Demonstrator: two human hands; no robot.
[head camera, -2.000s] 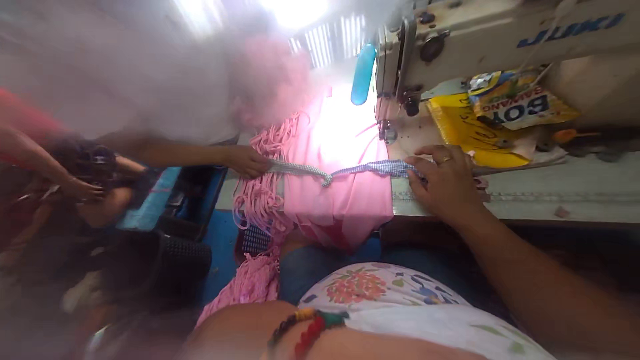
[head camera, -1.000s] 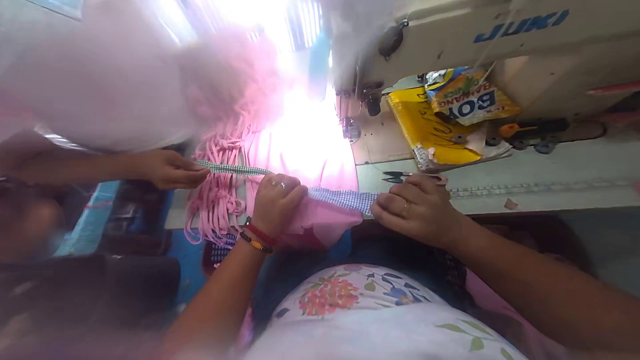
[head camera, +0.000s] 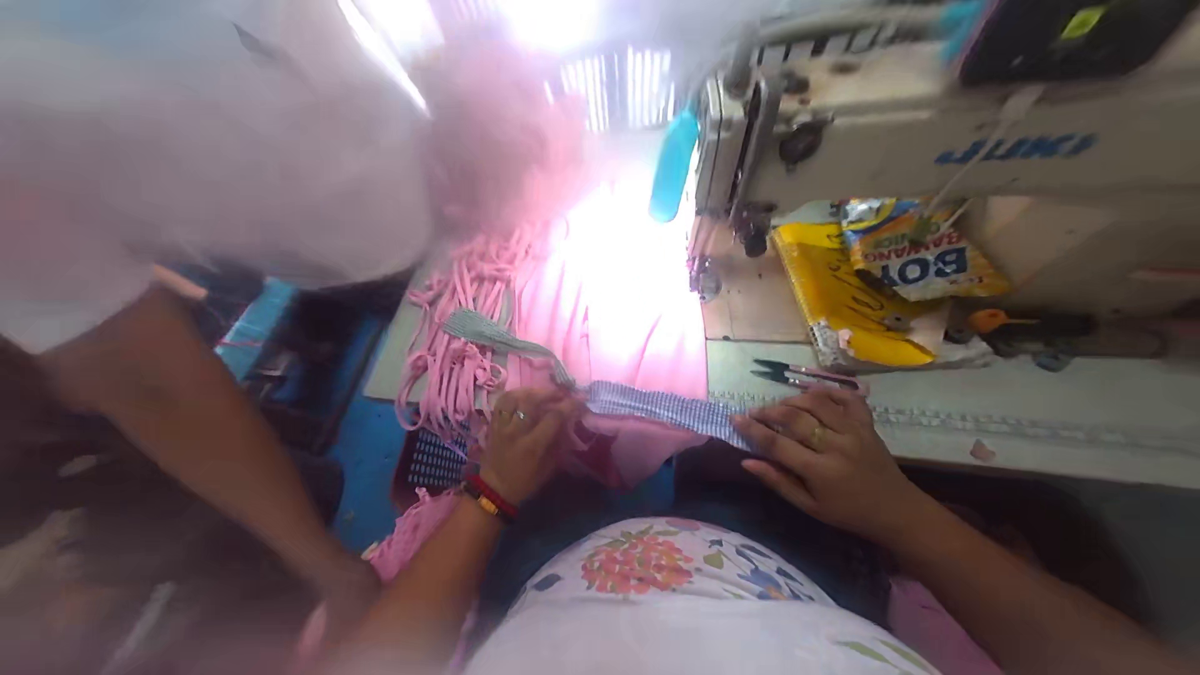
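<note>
A blue-and-white checked fabric strip (head camera: 656, 405) stretches between my two hands over the table's front edge. My left hand (head camera: 527, 431), with a ring and a red bracelet, pinches its left end together with pink fabric. My right hand (head camera: 817, 450) grips the right end, beside small black thread snips (head camera: 797, 373). A green-gray checked strip (head camera: 487, 330) runs up and left from my left hand, its far end lying loose. Pink fabric (head camera: 623, 347) lies beneath and behind the strips, partly washed out by glare. Pink cords (head camera: 450, 366) hang in a bundle to its left.
A Juki sewing machine (head camera: 900, 141) stands at the right, with a yellow packet (head camera: 825, 291) and a snack bag (head camera: 923, 258) under its arm. A measuring tape (head camera: 994, 436) runs along the table. Another person's arm (head camera: 225, 441) is at the left. A plastic basket (head camera: 427, 464) sits below the cords.
The other person's hand, which held the green-gray strip's left end, has let go and moved down to the left. My left hand came onto the strips between the first two views and still grips there.
</note>
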